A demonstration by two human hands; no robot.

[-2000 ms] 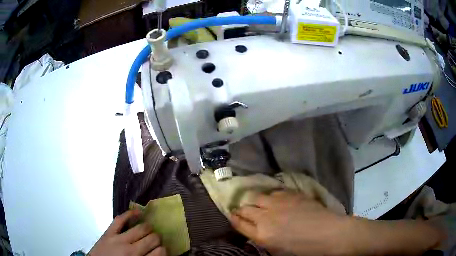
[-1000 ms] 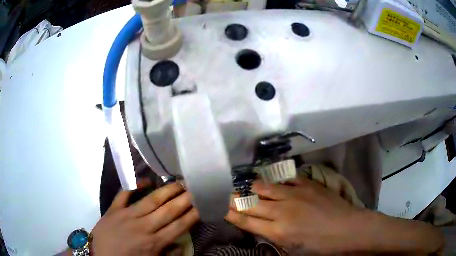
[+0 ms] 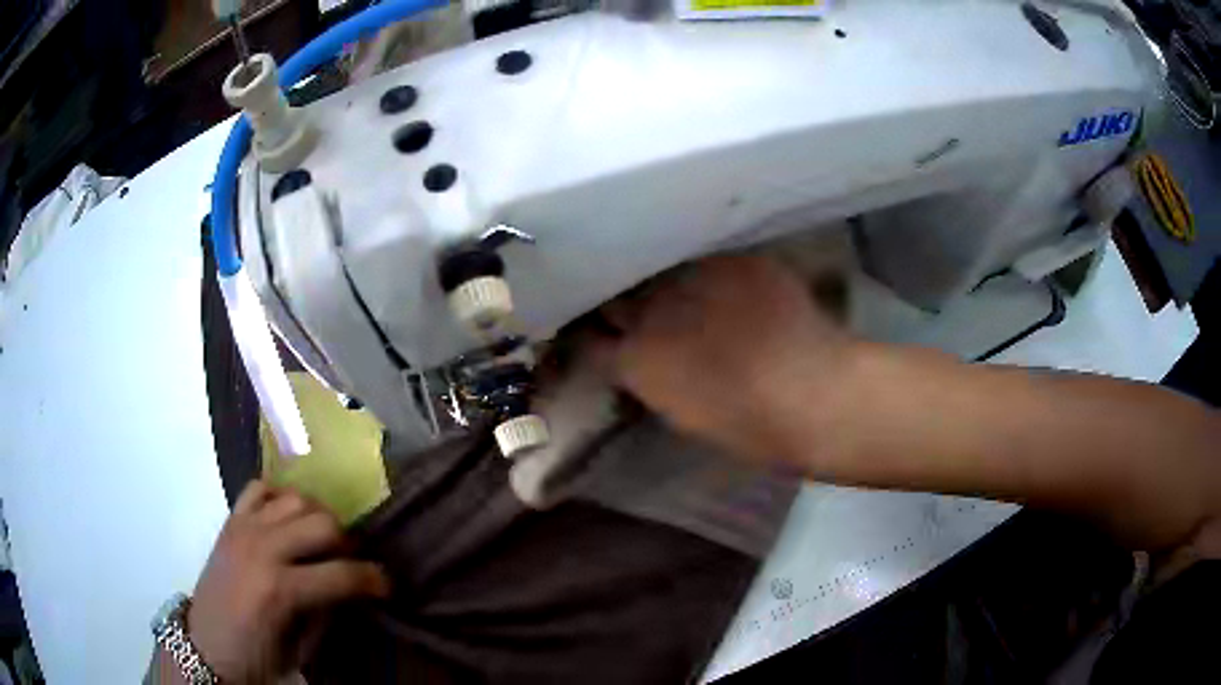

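A dark brown panel (image 3: 576, 575) lies on the white table in front of the sewing machine head (image 3: 643, 134). An olive-green fabric piece (image 3: 326, 448) lies at the left, partly behind the white hose end. My left hand (image 3: 279, 575) has curled fingers on the dark brown panel, at the lower edge of the olive-green piece. My right hand (image 3: 723, 341) is blurred under the machine arm, its fingers closed on taupe cloth (image 3: 670, 482). A beige piece (image 3: 556, 435) bunches beside the lower tension knob. The needle and presser foot are hidden.
A blue hose (image 3: 230, 174) curves over the head's left end, beside the cream thread guide post (image 3: 272, 118). Two cream tension knobs (image 3: 521, 435) stick out at the front. A black lever (image 3: 1024, 332) sits under the arm at right. White cloth (image 3: 60, 214) lies far left.
My right hand has moved from beside the knobs to under the arm. My left hand has drawn back, lower left. The olive-green piece and more dark brown cloth now show. The camera view has shifted.
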